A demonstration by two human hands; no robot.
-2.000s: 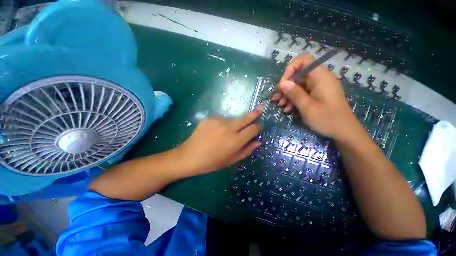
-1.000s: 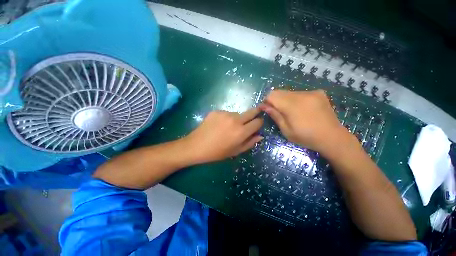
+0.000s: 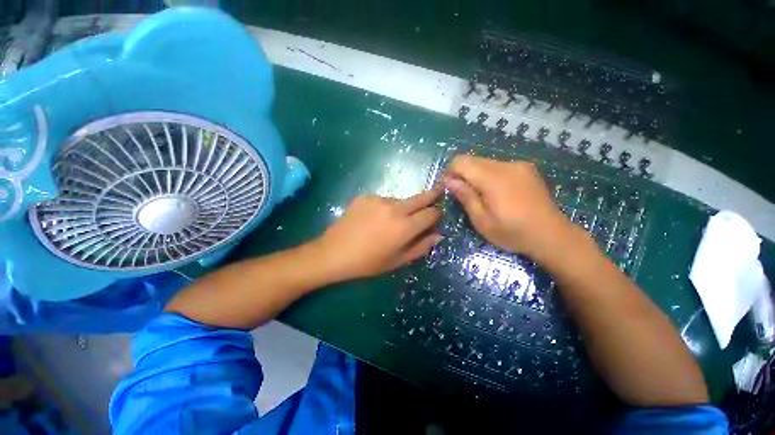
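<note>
A clear blister tray (image 3: 510,327) with a grid of pockets and small dark components lies in front of me, with bright glare on it. My left hand (image 3: 378,234) comes in from the left. Its index fingertip meets the right fingertips at the tray's upper left. My right hand (image 3: 501,200) is over the upper part of the tray, knuckles up, thumb and fingers bent together. The tweezers do not show now. What either hand holds between its fingertips is hidden or too small to tell.
A light blue fan (image 3: 166,212) stands close on the left. A white strip (image 3: 365,76) crosses behind, with a row of small dark components (image 3: 565,136) on it. A dark second tray (image 3: 578,76) lies beyond. White paper (image 3: 726,276) is at right.
My right hand has turned over and moved left to meet my left fingertips. The tweezers seen in it earlier no longer show. My left hand has hardly moved. The view has shifted slightly.
</note>
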